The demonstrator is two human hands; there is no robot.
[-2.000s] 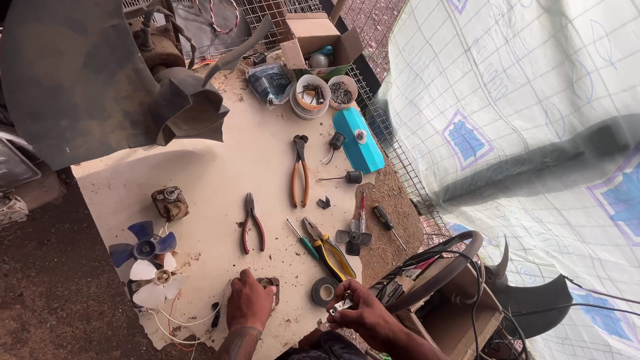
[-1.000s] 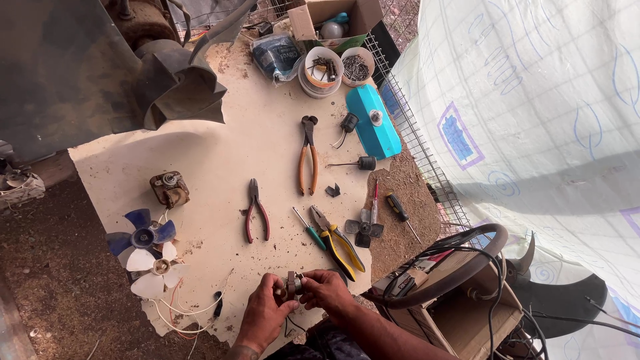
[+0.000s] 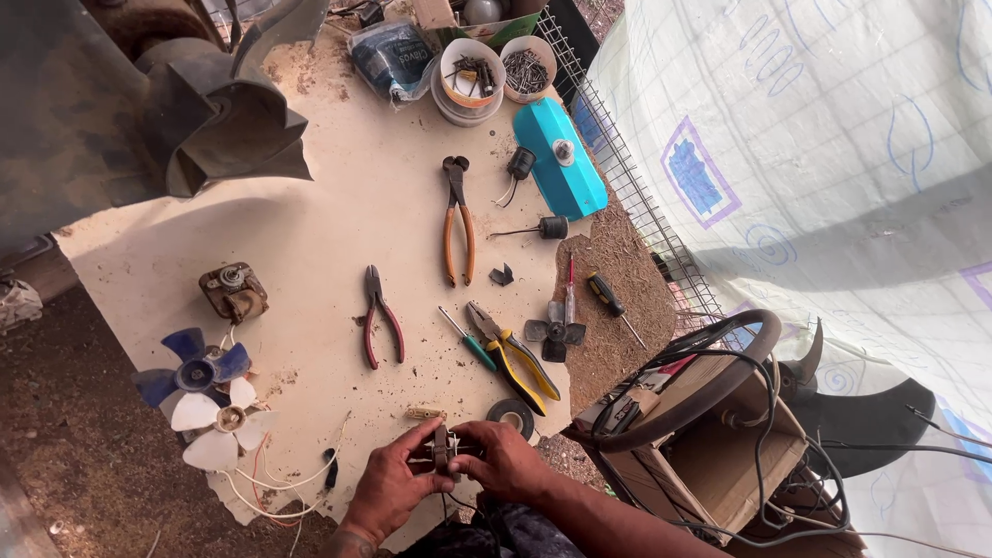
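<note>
Both hands meet at the table's near edge around a small motor with a metal frame (image 3: 442, 449). My left hand (image 3: 399, 473) grips its left side, and my right hand (image 3: 500, 461) pinches the right side near a metal bracket or shaft. Dark wires hang below it. Just behind lie a small tan piece (image 3: 426, 413) and a roll of black tape (image 3: 510, 418). Beyond the tape are yellow-and-black combination pliers (image 3: 515, 360) and a green-handled screwdriver (image 3: 469, 339). Red-handled pliers (image 3: 381, 318) lie farther left, orange-handled end nippers (image 3: 457, 225) farther back.
Blue (image 3: 194, 373) and white (image 3: 230, 418) fan blades and a rusty motor (image 3: 233, 292) sit at left. A large metal fan (image 3: 221, 116) overhangs the back left. Tubs of screws (image 3: 527, 71) and a turquoise metal part (image 3: 559, 159) stand at back right. A cardboard box with cables (image 3: 697, 457) borders the right.
My hands were apart two seconds ago, the left one at a part on the table. They have come together, and both now hold the small motor.
</note>
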